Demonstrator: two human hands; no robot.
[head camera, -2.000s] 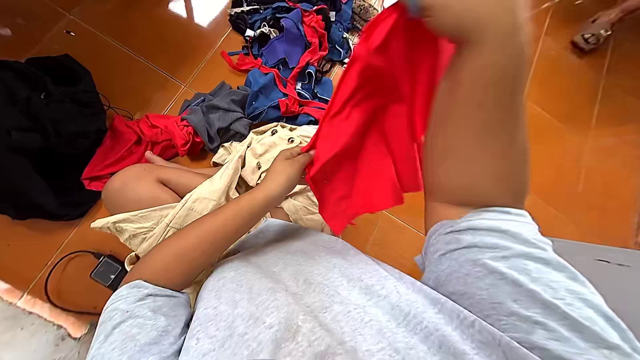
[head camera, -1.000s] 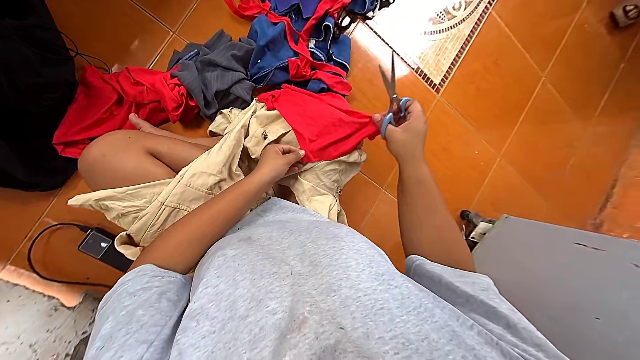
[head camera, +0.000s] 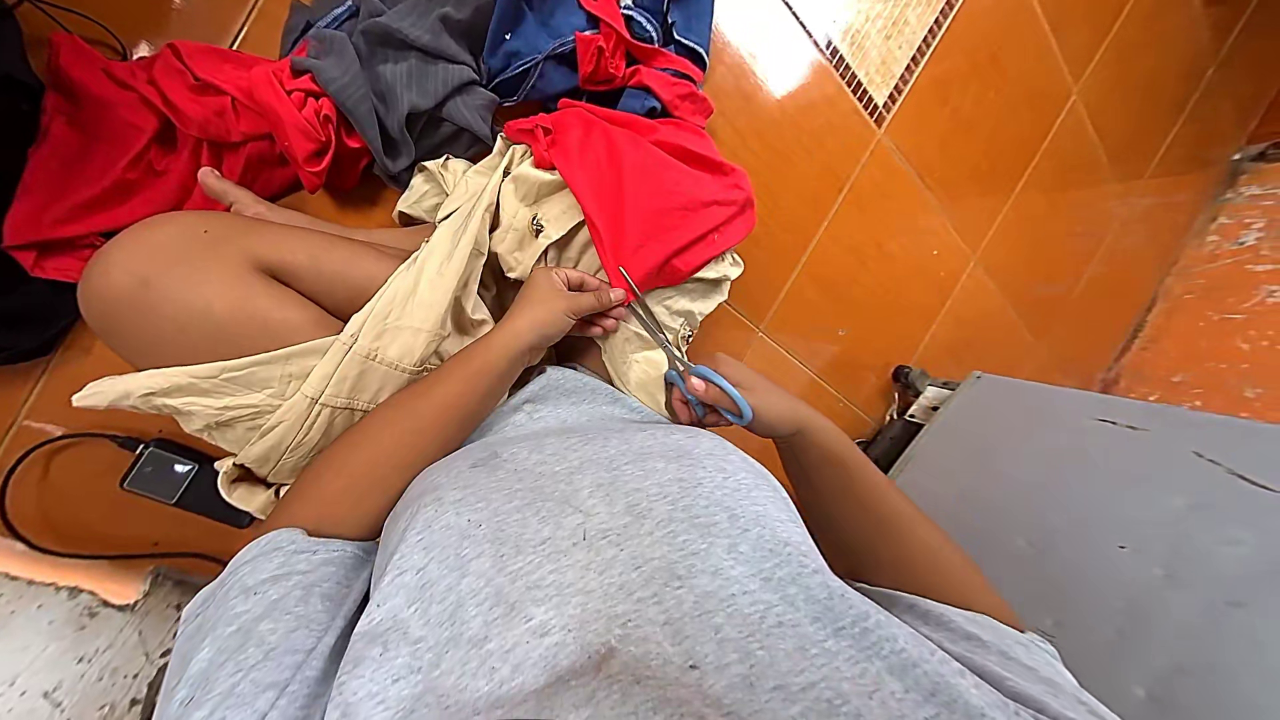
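My left hand (head camera: 570, 308) pinches the near corner of a red cloth piece (head camera: 655, 190) between thumb and fingers. My right hand (head camera: 722, 398) has its fingers in the light blue handles of a pair of scissors (head camera: 665, 345). The scissor blades point up and left, their tips at the red cloth's corner, close to my left fingertips. Beneath the red cloth, a beige garment with metal snaps (head camera: 400, 320) lies across my lap.
Red fabric (head camera: 190, 150), a dark grey garment (head camera: 410, 75) and navy cloth (head camera: 540, 50) lie ahead on the orange tiles. A black device with a cable (head camera: 180, 480) is at left. A grey panel (head camera: 1100, 520) stands at right.
My right hand has brought the scissors down and left to the corner of the red cloth; a second ago they pointed upward, away from it. Two seconds ago the red cloth was raised.
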